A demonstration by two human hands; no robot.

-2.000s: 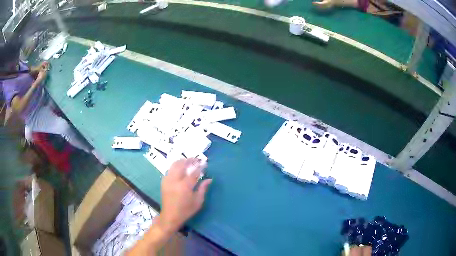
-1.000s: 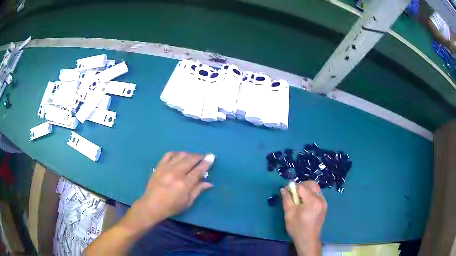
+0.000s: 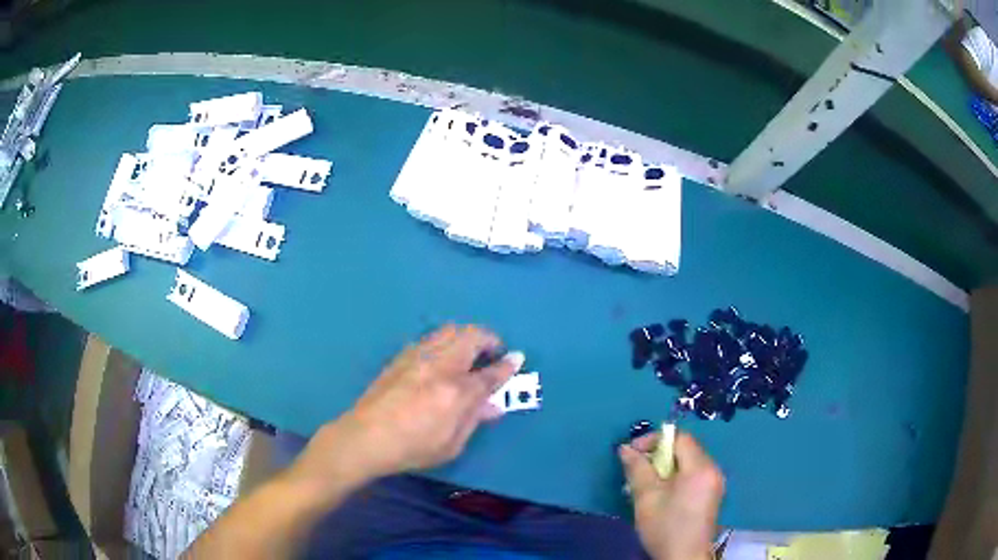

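Observation:
My left hand (image 3: 432, 394) holds a white plastic housing (image 3: 519, 393) low over the blue-green bench; its end with cut-outs sticks out to the right of my fingers, and the rest is hidden under the hand. My right hand (image 3: 676, 490) holds a small tool with a pale yellow handle (image 3: 664, 450). A black insert (image 3: 640, 429) is at its fingertips; whether it is gripped is unclear. The pile of glossy black inserts (image 3: 728, 366) lies just beyond my right hand. Fitted housings with black ovals (image 3: 547, 197) stand side by side at the far edge.
A loose heap of white housings (image 3: 208, 181) lies on the left, with one housing (image 3: 208, 304) apart in front. An open carton (image 3: 181, 470) of white pieces is below the left edge. A metal upright (image 3: 804, 109) stands at the far right, cardboard (image 3: 972, 421) at the right edge.
The view has swung right and down from the heap. My left hand has moved from the heap towards my right hand, and the housing's end now shows. My right hand has come into full view with the tool.

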